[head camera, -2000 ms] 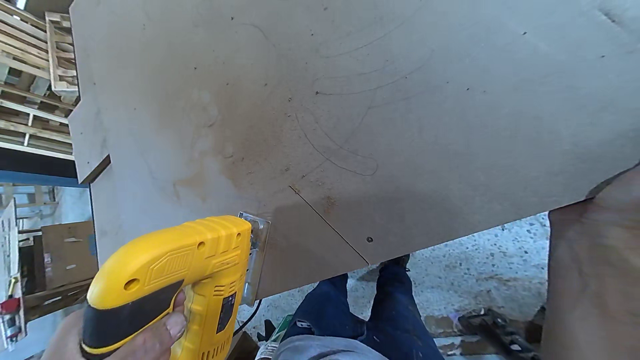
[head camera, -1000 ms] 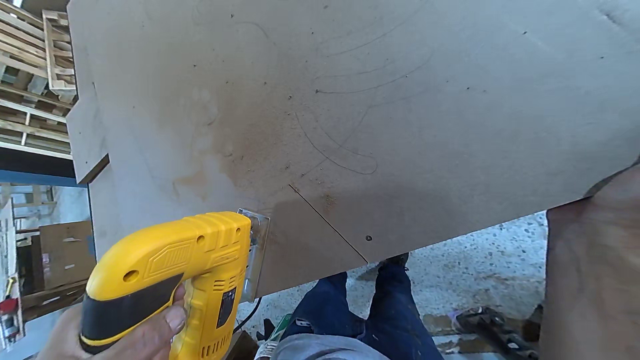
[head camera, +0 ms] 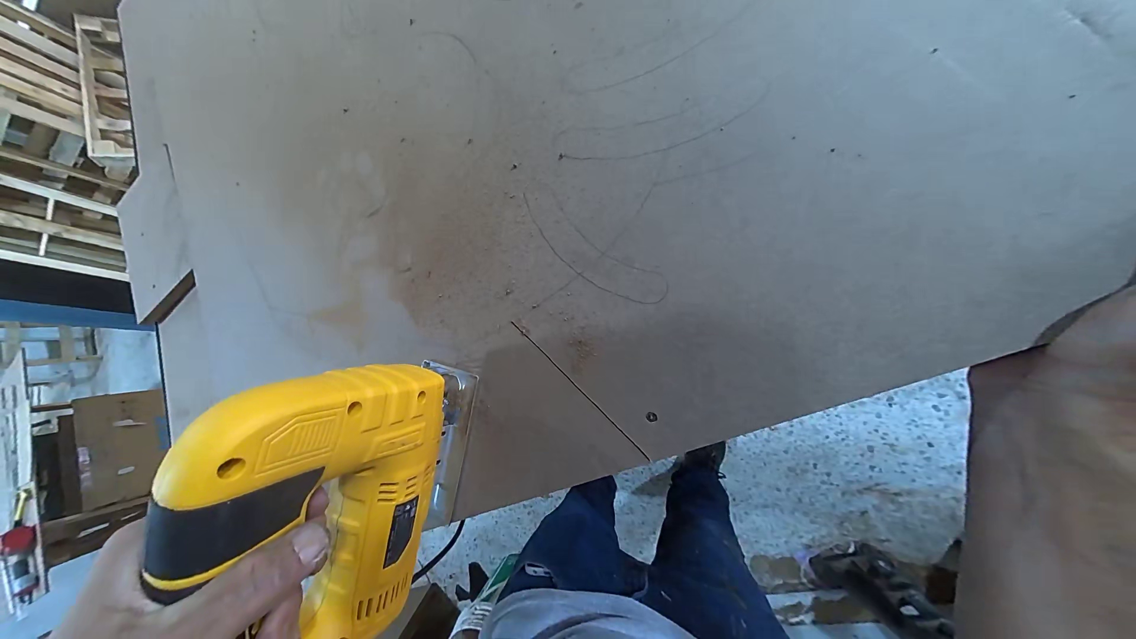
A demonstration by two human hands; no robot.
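My left hand (head camera: 257, 577) grips the handle of a yellow and black jigsaw (head camera: 355, 461) at the lower left. Its clear-edged metal base plate (head camera: 453, 444) is by the near edge of a large brown board (head camera: 799, 231); contact with the board cannot be told. To the right of the jigsaw, a straight dark cut (head camera: 581, 390) runs slantwise from the near edge into the board. Sawdust lies around the cut's inner end, and curved pencil lines mark the middle. My right forearm (head camera: 1047, 479) fills the right edge; the right hand itself is out of sight.
A screw head (head camera: 651, 416) sits right of the cut. The board's left side has a notch (head camera: 169, 297). Wooden pallets (head camera: 62, 115) and a cardboard box (head camera: 120, 444) stand at the left. A black cord (head camera: 439, 555) hangs below the jigsaw, above the speckled floor (head camera: 843, 461).
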